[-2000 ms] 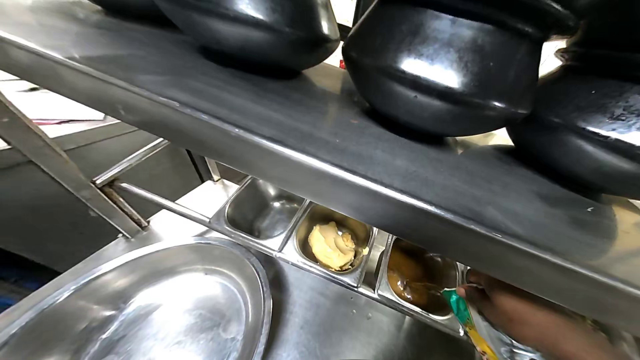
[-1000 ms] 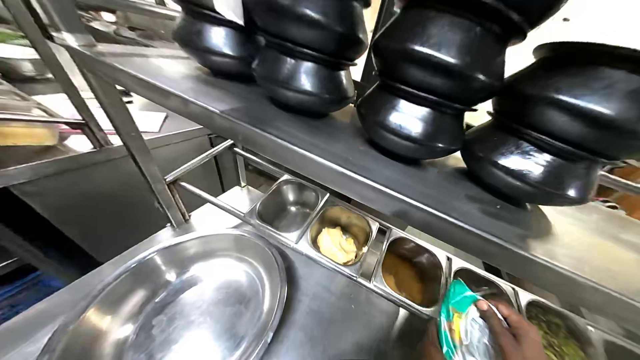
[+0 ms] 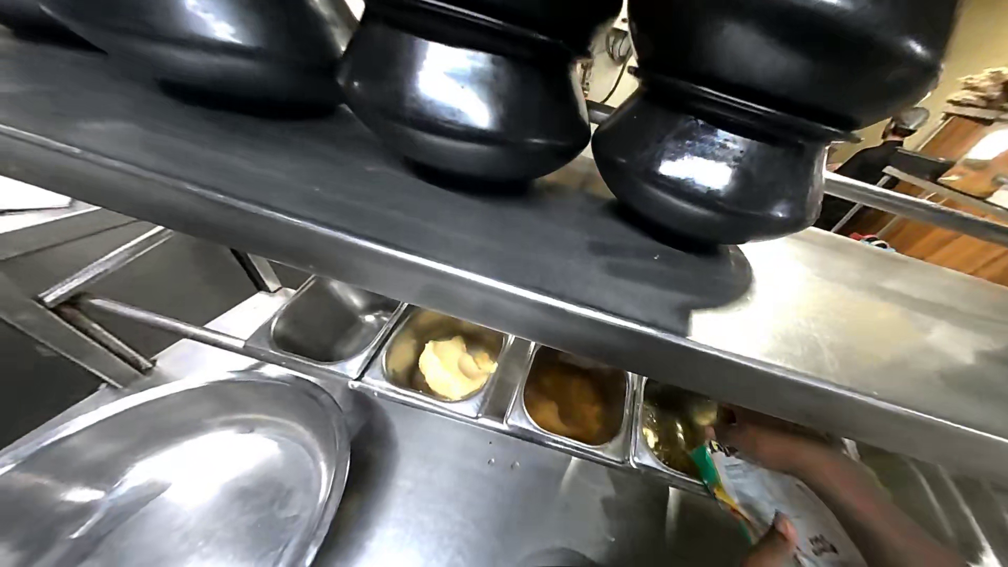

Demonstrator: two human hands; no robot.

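A printed plastic packet (image 3: pixel 787 512), silvery with a green edge, is at the lower right. My left hand (image 3: pixel 773 543) grips its lower side, the thumb lying on the film. My right hand (image 3: pixel 744 437) is at the packet's upper end, over a steel pan with yellowish-green contents (image 3: pixel 673 433); its fingers are partly hidden in shadow. Left of that pan stand a steel pan of brown sauce (image 3: pixel 575 402), a pan with a pale yellow lump (image 3: pixel 453 366) and a bare steel pan (image 3: pixel 327 323).
A steel shelf (image 3: pixel 472 268) crosses above the pans and bears stacked black pots (image 3: pixel 472 102). A large oval steel tray (image 3: pixel 339 465) lies at the lower left. Another person (image 3: pixel 874 157) is in the background at the upper right.
The packet and my right hand have moved from beside the brown sauce pan to the pan on its right. The view has shifted closer to the shelf since one second ago.
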